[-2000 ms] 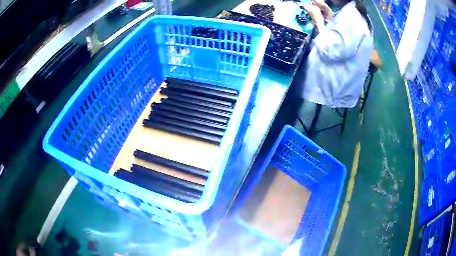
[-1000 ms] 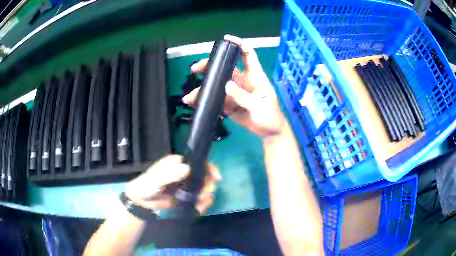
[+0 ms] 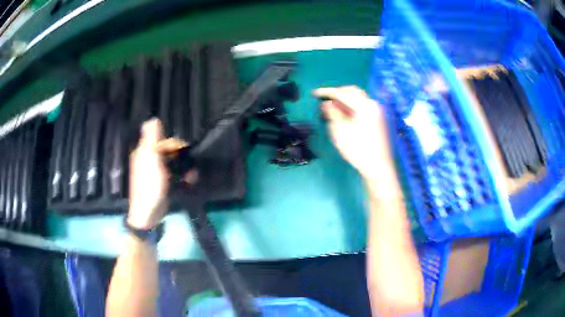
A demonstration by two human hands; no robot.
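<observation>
My left hand (image 3: pixel 147 176) grips a black part-built leg set (image 3: pixel 214 244) near its centre joint, over the foam tray. One black arm reaches up and right, its end near the fittings. Another arm slopes down past the bench edge. The joint is mostly hidden by my fingers. My right hand (image 3: pixel 356 127) is right of the fittings, blurred, with fingers apart and nothing visible in it. A loose pile of small black fittings (image 3: pixel 290 145) lies on the teal bench (image 3: pixel 297 210) between my hands.
A grooved black foam tray (image 3: pixel 226 179) holding marked tubes (image 3: pixel 93 170) lies at left, with more tubes farther left. At right stands a tall blue crate (image 3: pixel 461 167) with black tubes (image 3: pixel 505 117) on cardboard. A lower blue crate (image 3: pixel 511 272) is beneath it.
The view first turned from the crates to the bench. Since one second ago, my hands have moved apart; the thick black tube they held upright no longer shows, and spread arms extend from my left hand.
</observation>
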